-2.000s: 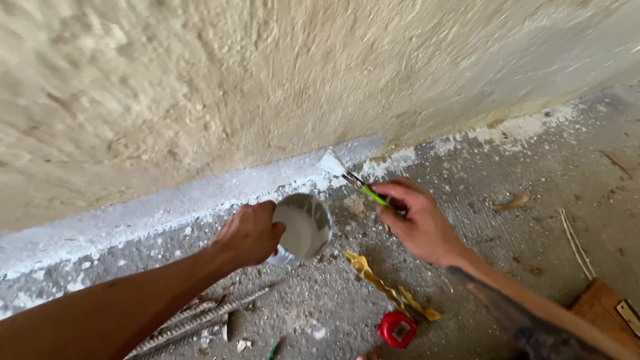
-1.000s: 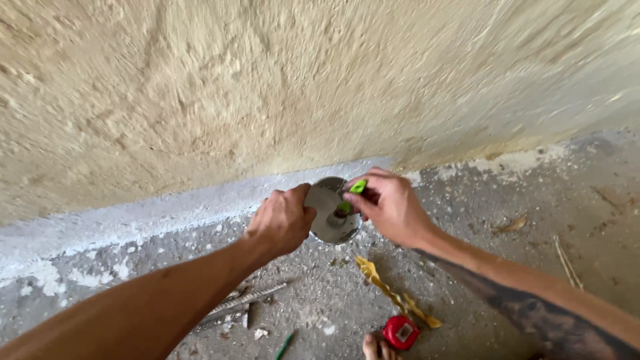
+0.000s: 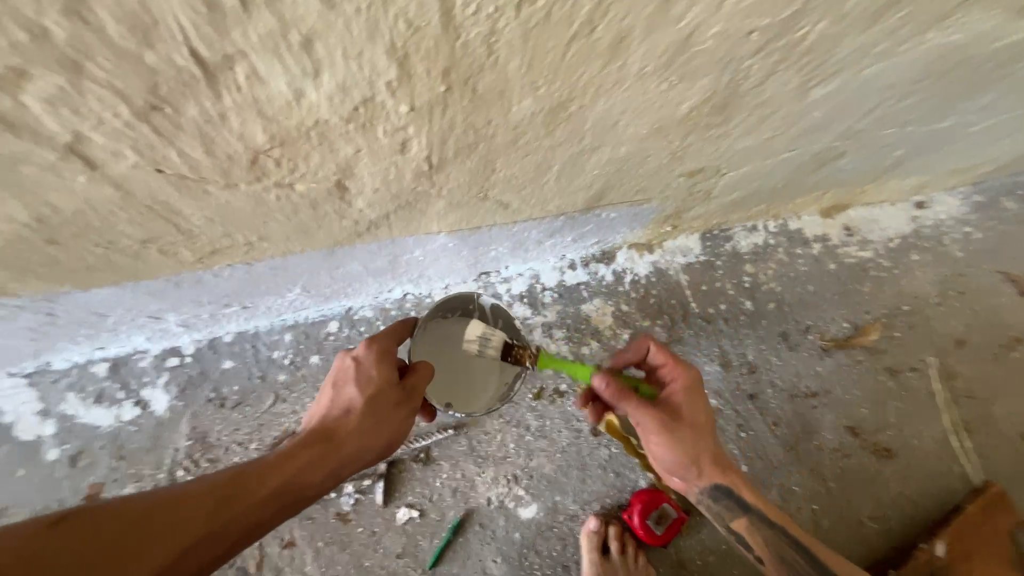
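Observation:
My left hand [image 3: 372, 392] grips the rim of a round container of pale paint [image 3: 456, 376], thumb over the edge. In my right hand [image 3: 660, 408] is a paintbrush [image 3: 576, 368] with a green handle, held between thumb and fingers. Its whitish bristles lie over the paint, inside the container's rim; whether they touch the surface I cannot tell. Behind the container, a white painted band [image 3: 336, 280] runs along the foot of the rough beige wall [image 3: 480, 120].
On the spattered concrete floor [image 3: 768, 416] lie a red tape measure [image 3: 654, 517], a green pen-like object [image 3: 446, 542], a yellow strip [image 3: 626, 440] and a ribbed metal bar [image 3: 432, 438]. A bare foot [image 3: 612, 548] is beside the tape measure. A brown board-like piece [image 3: 952, 536] lies lower right.
Two seconds ago the brush was at the white band by the wall. One second ago it was dipped steeply in the container; now it lies flatter, and my right hand has moved right of the rim.

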